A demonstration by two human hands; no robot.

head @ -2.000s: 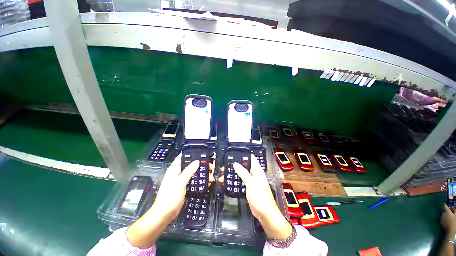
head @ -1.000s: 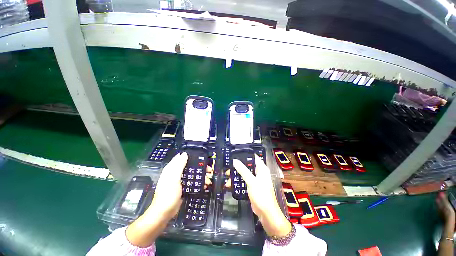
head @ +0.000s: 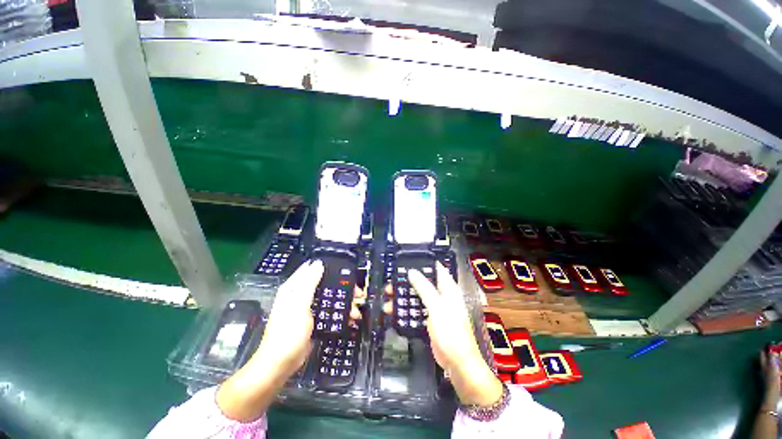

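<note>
My left hand (head: 290,317) holds an open black flip phone (head: 336,296) upright, its screen lit white, my thumb at the keypad's left edge. My right hand (head: 448,321) holds a second open black flip phone (head: 414,214), screen lit white with a small bluish patch, my thumb over the upper keypad. Both phones are above a clear plastic tray (head: 287,401). In the tray, another black keypad (head: 338,358) shows below the left phone, and a dark phone with a pale patch (head: 230,336) lies at the left. Fingers behind the phones are partly hidden.
Red flip phones (head: 521,274) stand in rows on a brown board (head: 536,315); more lie in a pile (head: 526,360) right of the tray. A blue pen-like stick (head: 648,347) and a red flat piece (head: 634,431) lie on the bench. Another person's hand (head: 770,373) shows at the right edge.
My right thumb has shifted across the upper keypad. My left thumb has moved from over the keys to the keypad's left edge. The other person's hand at the right has moved.
</note>
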